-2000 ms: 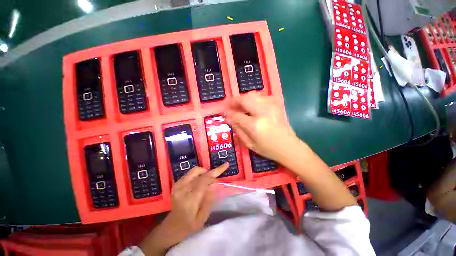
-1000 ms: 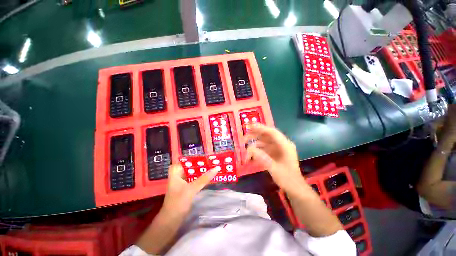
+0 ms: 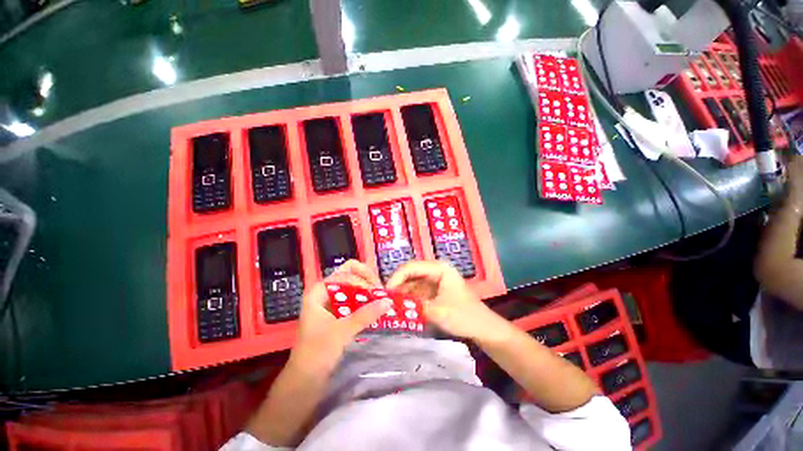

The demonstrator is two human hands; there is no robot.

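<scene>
An orange-red foam tray [image 3: 242, 211] lies on the green bench with two rows of black keypad phones. The two rightmost phones of the near row have red screen films [image 3: 447, 216] on their displays; the other phones show dark screens. My left hand [image 3: 327, 319] holds a red film sheet [image 3: 379, 308] by its left part, over the tray's near edge. My right hand [image 3: 440, 295] is at the sheet's right end, with its fingertips bent at the sheet's upper edge. Whether they pinch it is hard to tell. The hands partly cover the middle near-row phone [image 3: 335, 240].
A stack of film sheets [image 3: 563, 128] lies right of the tray. Beyond it are a white smartphone [image 3: 659, 106], cables and a grey-white machine [image 3: 647, 44]. Stacked phone trays [image 3: 636, 352] stand low at right, more red trays [image 3: 114, 423] low at left. A person's arm [image 3: 779, 247] is at far right.
Since one second ago, my right hand has moved left and down from the rightmost near-row phone to the film sheet. That phone's red film is now uncovered by the hand. The sheet has bent.
</scene>
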